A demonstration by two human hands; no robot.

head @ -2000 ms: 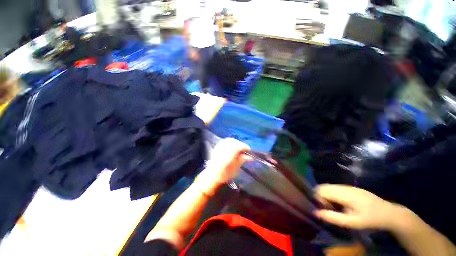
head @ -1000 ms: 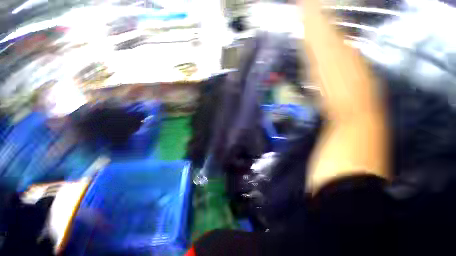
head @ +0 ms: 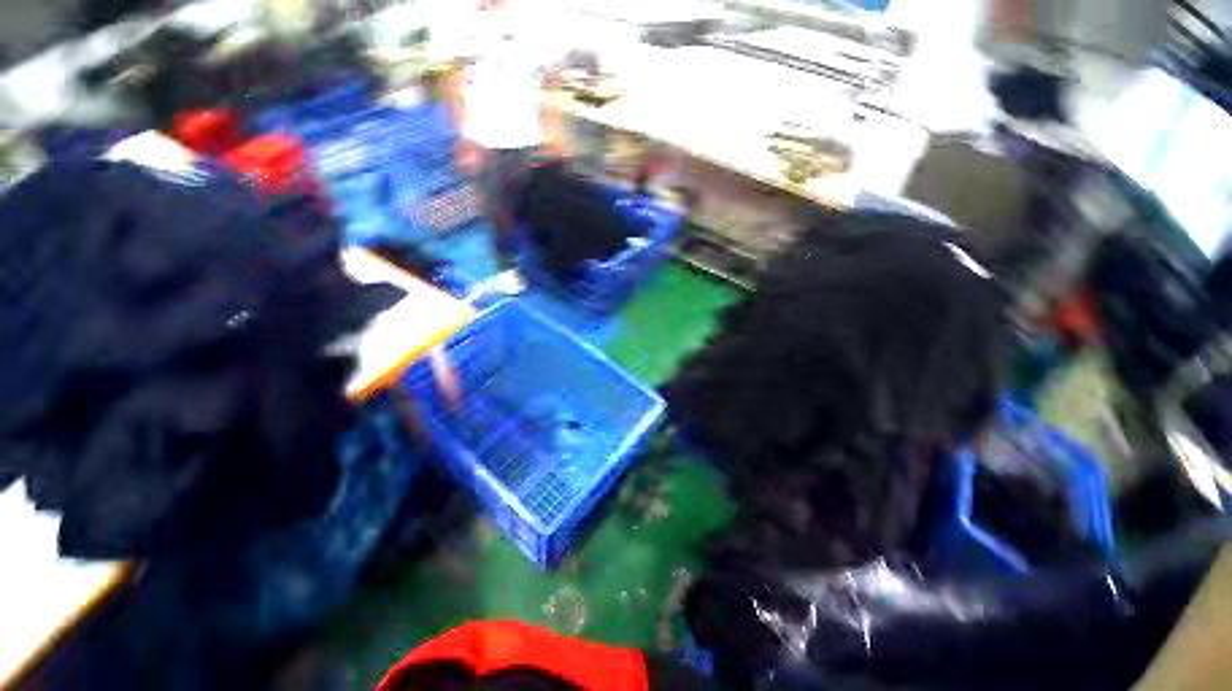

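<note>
The blue plastic basket (head: 534, 419) stands on the green floor in front of me, open at the top, with little visible inside. Dark garments (head: 865, 338) hang in a dense bunch to its right. A dark garment under shiny clear film (head: 892, 621) lies across the lower right. A bare forearm (head: 1196, 641) shows at the lower right edge; its hand is cut off by the frame. My left hand is not in view. The picture is blurred.
A dark garment pile (head: 176, 351) covers the white table (head: 412, 324) with a yellow edge on the left. A person in a white top (head: 507, 95) stands beyond, near a blue crate (head: 628, 257) holding dark cloth. Another blue container (head: 1034, 493) stands at right.
Both hands held a dark, shiny-covered piece earlier; then one arm reached up at the right. Now only a forearm remains at the right edge, and the view has swung back left.
</note>
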